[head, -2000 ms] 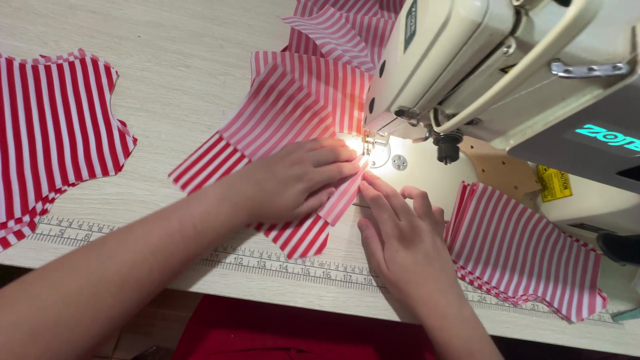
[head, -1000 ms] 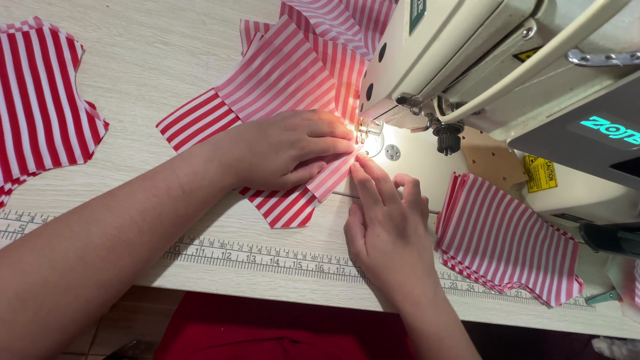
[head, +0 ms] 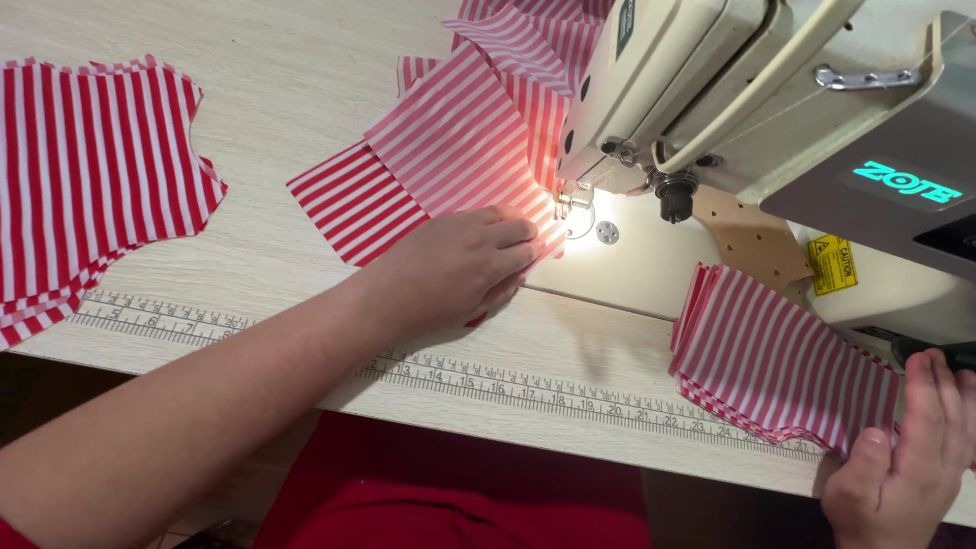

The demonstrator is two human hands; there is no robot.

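My left hand (head: 476, 263) presses on red-and-white striped fabric (head: 457, 137) beside the lit presser foot (head: 572, 200) of a ZOJE sewing machine (head: 686, 91). The fabric lies partly folded, its paler side up, and runs behind the machine head. At the right edge, my right hand (head: 907, 450) is beside the right end of a stack of small striped cut pieces (head: 793, 358), fingers near a dark object (head: 934, 354). Whether it grips anything cannot be seen.
A stack of larger striped cut pieces (head: 99, 168) lies at the left. A ruler scale (head: 534, 389) runs along the front of the wooden table (head: 305, 84). A yellow caution label (head: 833, 263) is on the machine, next to a tan perforated piece (head: 751, 232).
My right hand has left the fabric at the presser foot and moved right, past the stack of small pieces. My left hand stays on the fabric by the presser foot.
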